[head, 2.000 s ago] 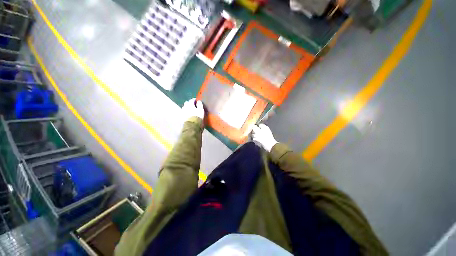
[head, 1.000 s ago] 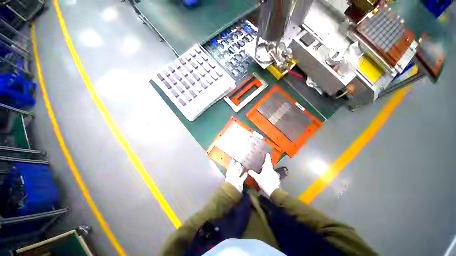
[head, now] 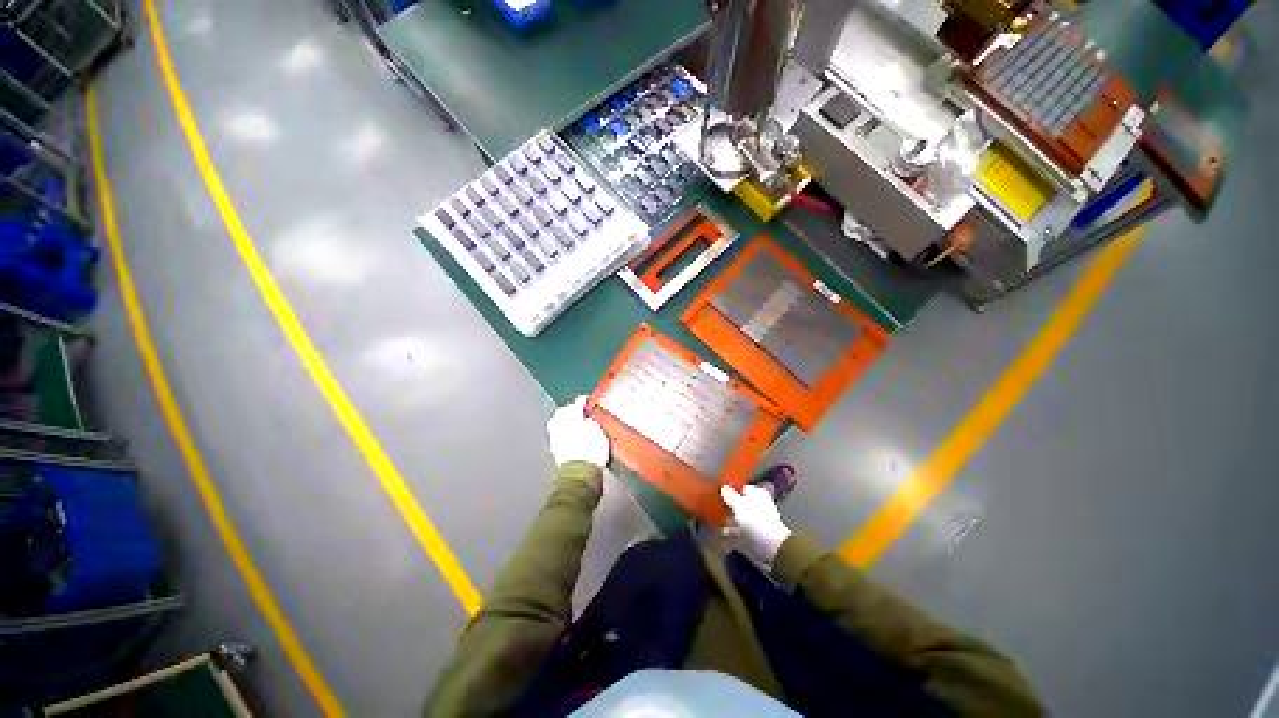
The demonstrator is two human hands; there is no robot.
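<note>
The near orange fixture plate point(head: 678, 474) with a grey gridded metal centre lies at the bench's front edge. My gloved left hand point(head: 578, 435) grips its left corner. My gloved right hand point(head: 755, 522) grips its near right corner, with the thumb over the edge. The fingers under the plate are hidden. A second orange fixture plate point(head: 718, 321), also with a grey centre and a small white label, lies just beyond it.
A filled white tray point(head: 530, 305) stands on the green bench point(head: 564, 340) at the left. A small orange frame jig point(head: 640, 282) lies right of it. A grey parts tray point(head: 648, 140), a shiny metal cylinder point(head: 750, 59) and a bench machine point(head: 898, 183) are behind.
Compared with one second ago, my hands have moved apart, from close together at the near plate's front edge to its two corners. Since two seconds ago the view has shifted, showing the machine.
</note>
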